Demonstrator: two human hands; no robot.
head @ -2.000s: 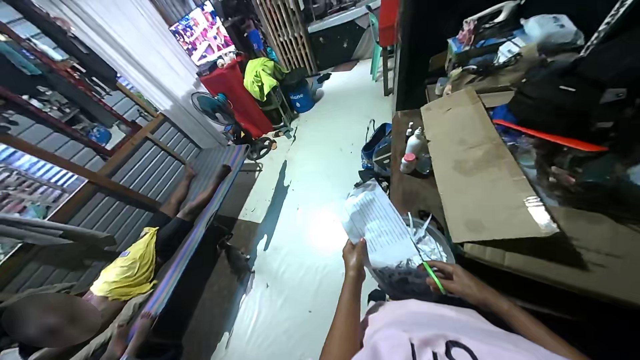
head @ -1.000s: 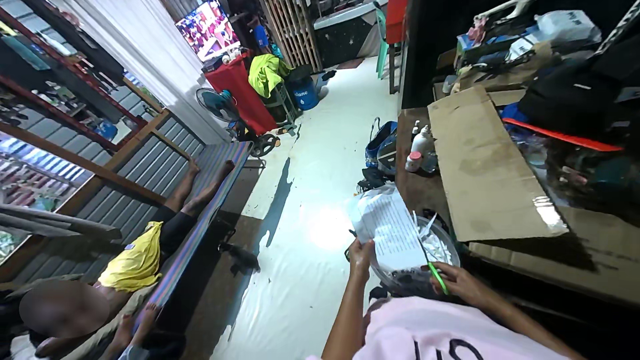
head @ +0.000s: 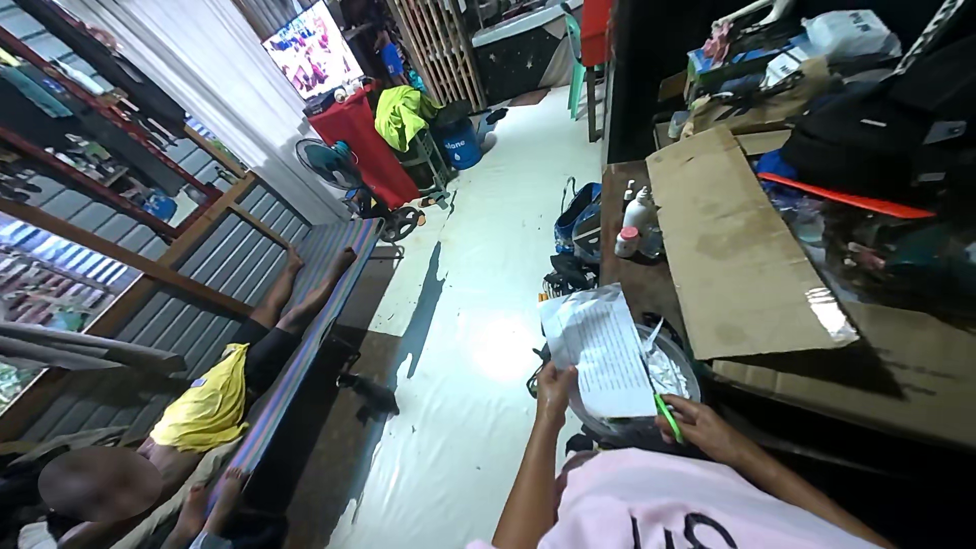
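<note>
My left hand (head: pixel 556 390) grips the lower left edge of a sheet of paper (head: pixel 598 347) that bears lines of writing. In my right hand (head: pixel 690 428) are green-handled scissors (head: pixel 668 418), against the sheet's lower right corner; their blades are hard to make out. Under the paper stands a round, clear plastic tub (head: pixel 692 379), with white paper strips (head: pixel 665 372) inside. Part of the tub is hidden by the sheet and my hands.
Right of the tub, a cardboard sheet (head: pixel 743 252) lies by bottles (head: pixel 637 210) on a wooden table (head: pixel 616 179). Bags (head: pixel 577 217) sit on the floor beside it. At left, a person (head: pixel 206 396) lies on a striped bench (head: pixel 286 381); a dark cat (head: pixel 370 396) is near it.
The sheet of paper, earlier tilted and partly curled, now lies flatter toward the view. Both hands keep their hold and stay close to the tub.
</note>
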